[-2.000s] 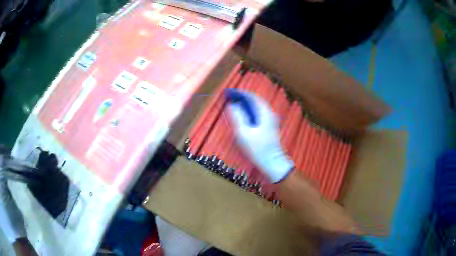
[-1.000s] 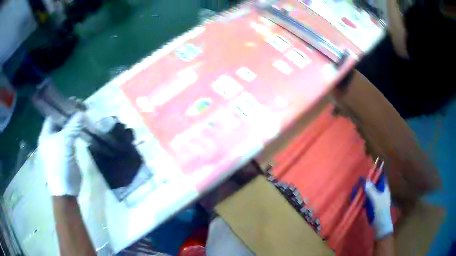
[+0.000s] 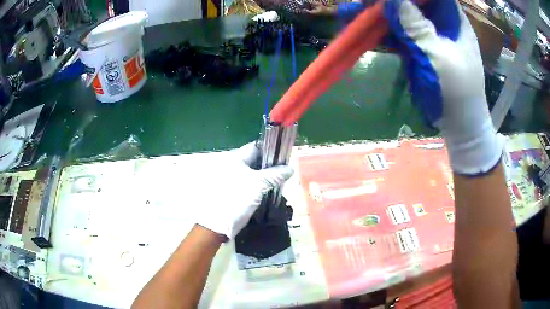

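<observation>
My left hand [image 3: 259, 193], in a white glove, grips a bundle of silver tubes [image 3: 278, 142] upright over a ragged black pad [image 3: 263, 238] on the bench. My right hand [image 3: 443, 78], in a white glove with blue palm and fingers, is raised at upper right and holds red rods [image 3: 331, 66]. The rods slant down to the left, and their lower ends meet the top of the tubes. Whether they are inside the tubes I cannot tell. Two thin blue cords [image 3: 293, 54] rise from the tube tops.
A pink sheet [image 3: 386, 211] covers the bench at right. A metal profile [image 3: 47, 205] lies at left. On the green table [image 3: 199, 114] stand a white bucket [image 3: 117, 57] and heaps of black parts [image 3: 205, 63]. Red rods in the carton [image 3: 428, 297] show at the bottom right.
The view has swung from the carton to the bench. My right hand has come up from the carton with red rods to the tops of the tubes. My left hand still grips the tubes.
</observation>
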